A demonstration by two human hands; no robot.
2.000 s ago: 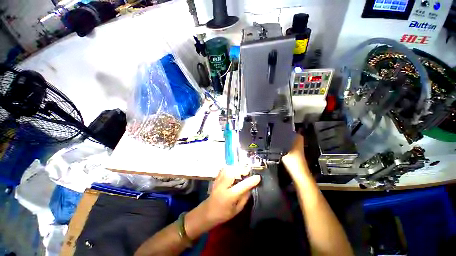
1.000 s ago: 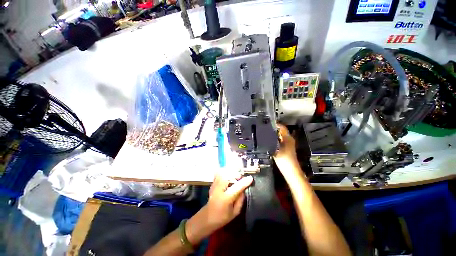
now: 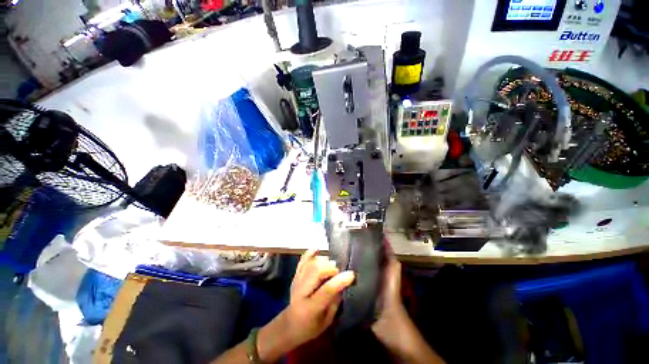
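A dark grey garment piece (image 3: 356, 266) hangs over the table edge, its upper end under the presser foot (image 3: 356, 217) of the button sewing machine head (image 3: 356, 178). My left hand (image 3: 313, 288) grips its left side, with the thumb on top. My right hand (image 3: 388, 288) is at its right side, partly hidden behind the cloth; the fingers hold the right edge. The button feeder arm (image 3: 427, 213) is blurred, just right of the machine head. The needle and any button under the head cannot be made out.
A bag of copper buttons (image 3: 231, 186), thread snips (image 3: 290, 174) and a turquoise tool (image 3: 317, 195) lie left of the head. A control panel (image 3: 424, 121) and green-rimmed bowl feeder (image 3: 612, 178) stand right. Dark pieces (image 3: 178, 316) lie on cardboard lower left; a fan (image 3: 57, 153) is far left.
My right hand has come down from beside the machine head to the cloth. My left hand is slightly lower. The feeder mechanism has swung left toward the head, blurred.
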